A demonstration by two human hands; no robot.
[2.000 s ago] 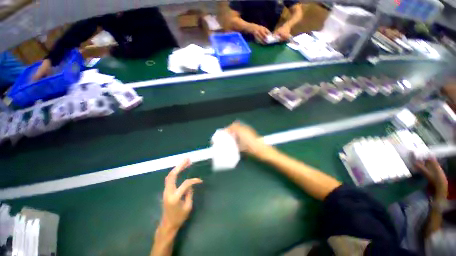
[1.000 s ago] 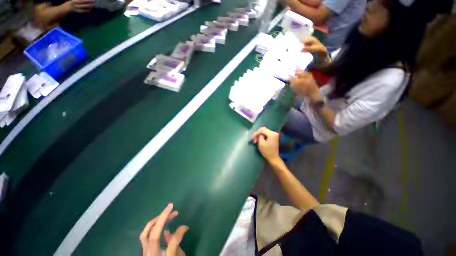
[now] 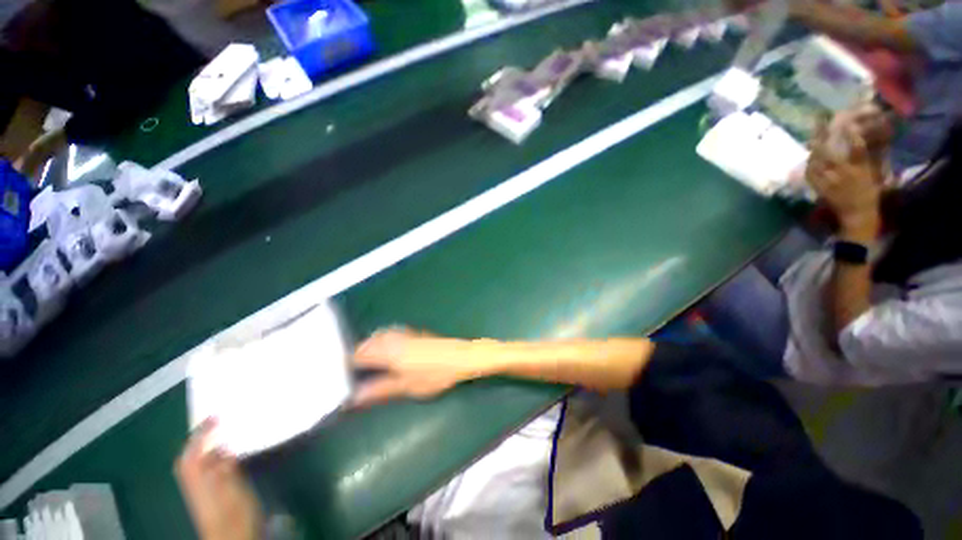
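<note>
A wide white block, which looks like grouped cartons standing side by side, is between my hands over the worktop's near white strip. It is blurred and overexposed, so single cartons cannot be told apart. My left hand is blurred and grips its lower left corner. My right hand is at its right end, with the fingertips partly hidden against it. More grouped white cartons stand at the bottom left, cut off by the picture edge.
Overlapping cartons with purple faces lie on the belt. Bagged products stand in rows at the left. A small blue bin and white inserts are on the far side. A neighbour's hands are near white cartons at right.
My hands were empty and apart; now they hold the white block. The view has turned back to the left. The group of cartons by the right-hand neighbour is smaller.
</note>
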